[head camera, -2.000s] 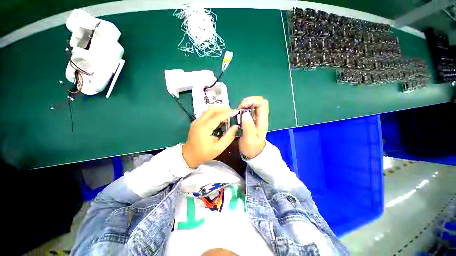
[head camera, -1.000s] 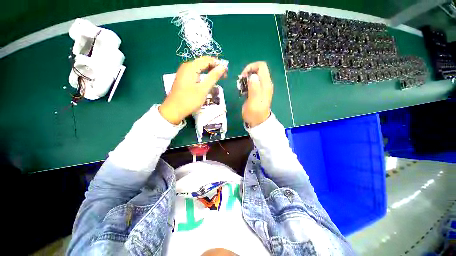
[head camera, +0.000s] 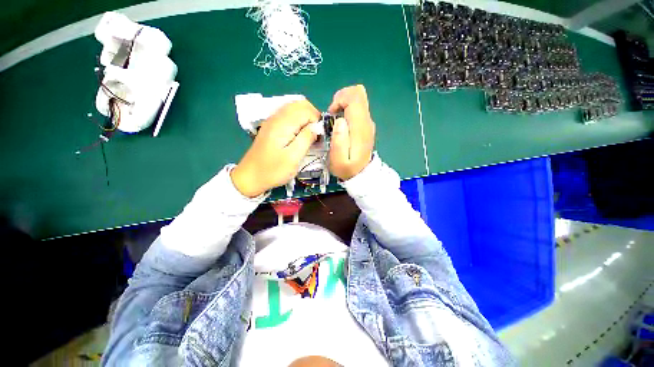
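My right hand (head camera: 349, 136) holds a small dark camera module (head camera: 329, 127) upright between its fingers, above the housing. My left hand (head camera: 278, 149) pinches a small white piece (head camera: 316, 129) against the module's left side; it looks like a connector end, but its details are blurred. A half-assembled white camera housing (head camera: 259, 109) lies under my hands, its middle hidden by them. Thin leads show at its open lower end near the bench edge.
A second white housing (head camera: 136, 89) with dangling wires stands at the left. A heap of white cords (head camera: 284, 36) lies at the far side. Rows of modules (head camera: 495, 54) fill the far right. A red fixture (head camera: 287, 208) sits below the bench edge. A blue bin (head camera: 487, 240) is at right.
My hands were apart a second ago and now meet over the housing. My right hand has moved left with the module, up against the piece in my left hand.
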